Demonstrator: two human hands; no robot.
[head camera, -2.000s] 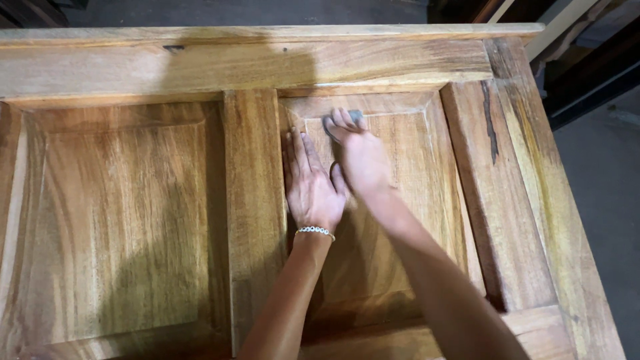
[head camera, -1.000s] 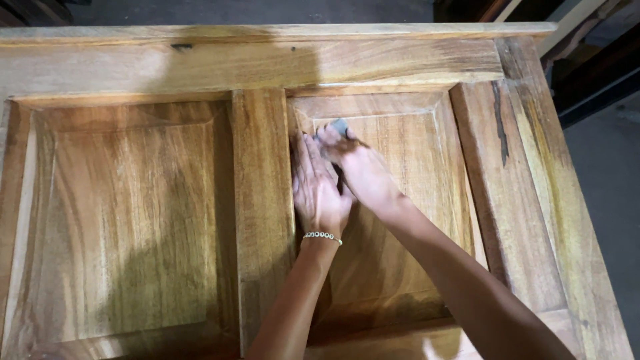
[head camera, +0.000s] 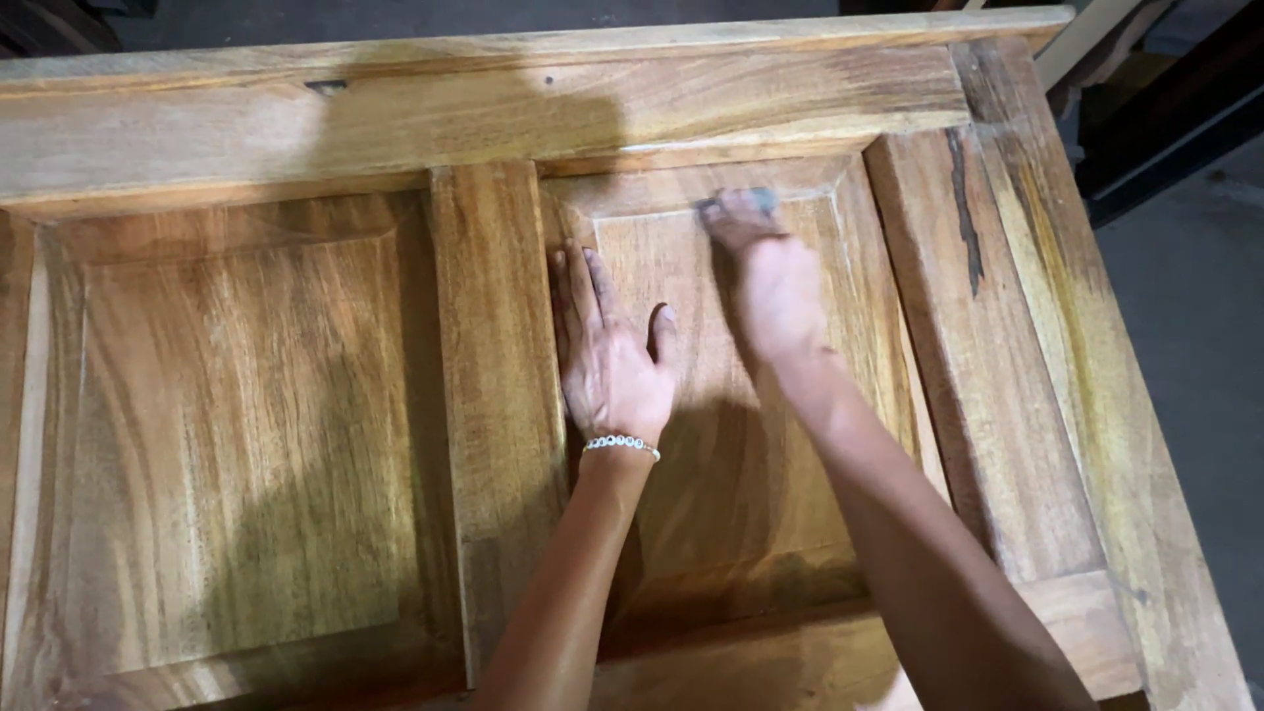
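A raised wooden panel (head camera: 681, 267) is set in a frame of wooden rails and stiles. My left hand (head camera: 614, 360) lies flat on the panel's left side, beside the middle stile (head camera: 499, 395), with its thumb apart and nothing in it; a beaded bracelet (head camera: 620, 443) circles that wrist. Up near the panel's top bevel, my right hand (head camera: 775, 281) presses a small grey-blue pad (head camera: 763, 200), possibly sandpaper, against the wood. Motion blurs this hand, and its fingers hide most of the pad.
A second raised panel (head camera: 247, 425) lies left of the middle stile. The right stile (head camera: 987, 346) has a long dark crack. Beyond the frame's right edge are the grey floor (head camera: 1185, 286) and dark beams (head camera: 1165, 128). Shadows fall over the wood.
My right hand has moved right along the panel's top edge, away from my left hand, with the pad in it. My left hand has stayed on the panel's left side.
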